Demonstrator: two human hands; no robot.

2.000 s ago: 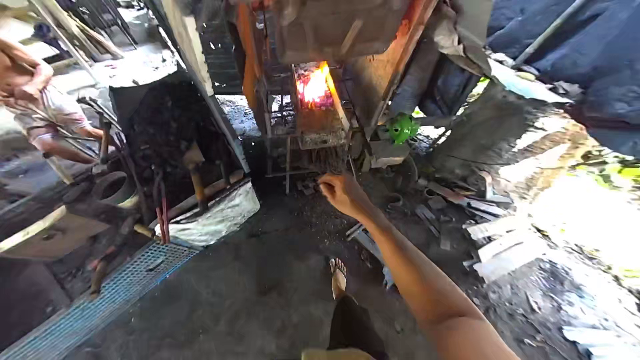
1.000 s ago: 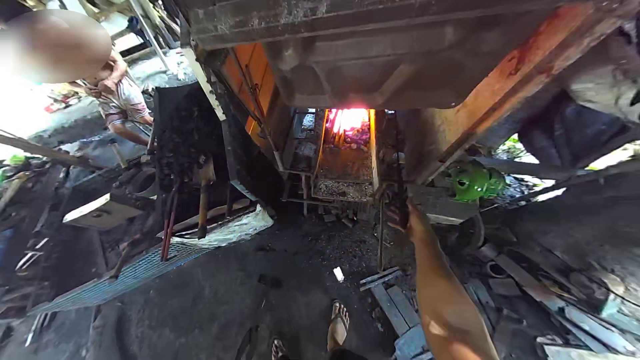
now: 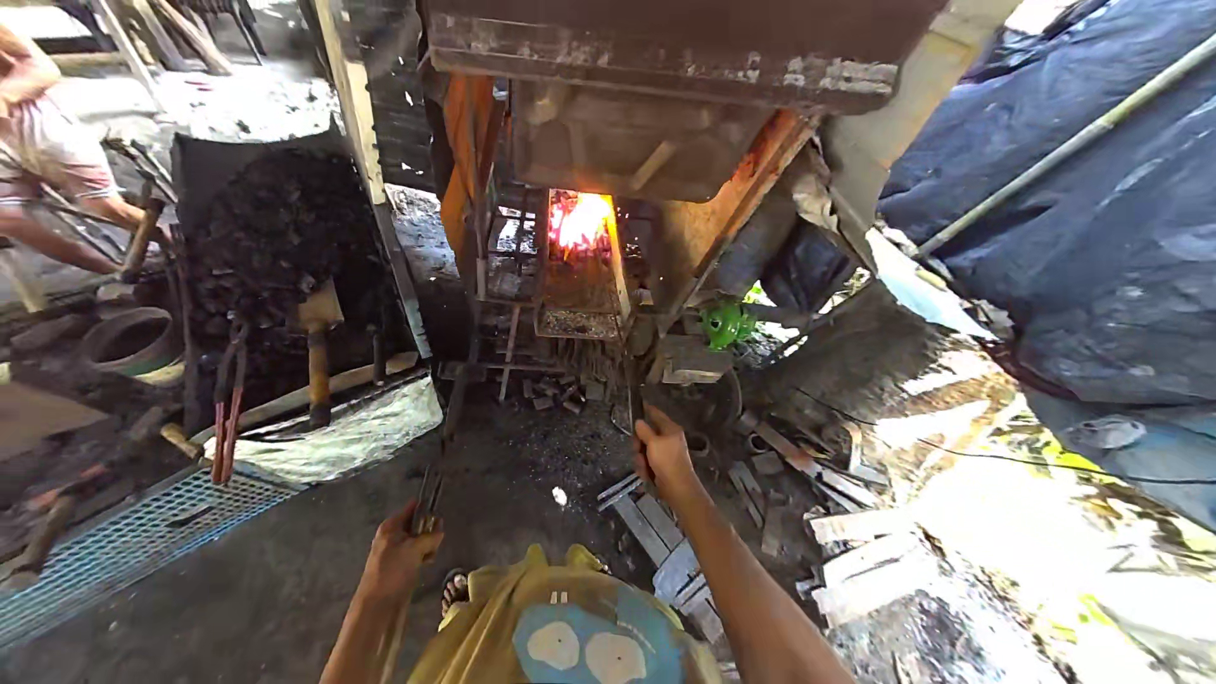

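Observation:
My left hand (image 3: 404, 549) is closed around the handles of long dark metal tongs (image 3: 454, 418), which point up and forward. My right hand (image 3: 663, 450) grips a thin dark metal rod or tool (image 3: 634, 380) that reaches toward the forge. Ahead, coals glow in the fire (image 3: 581, 223) of a forge with a brick-like trough (image 3: 579, 321) under a dark metal hood (image 3: 655, 57). What lies within the flames is too bright to tell.
At the left are a charcoal heap (image 3: 285, 223), a hammer (image 3: 319, 361), red-handled tongs (image 3: 225, 423), a blue mesh rack (image 3: 161, 541) and a seated person (image 3: 57, 161). A green blower (image 3: 728, 326) and metal scraps (image 3: 855, 560) lie to the right.
My left hand has come into view with the tongs. My right hand, away from the tools two seconds ago, now holds the rod in front of the forge.

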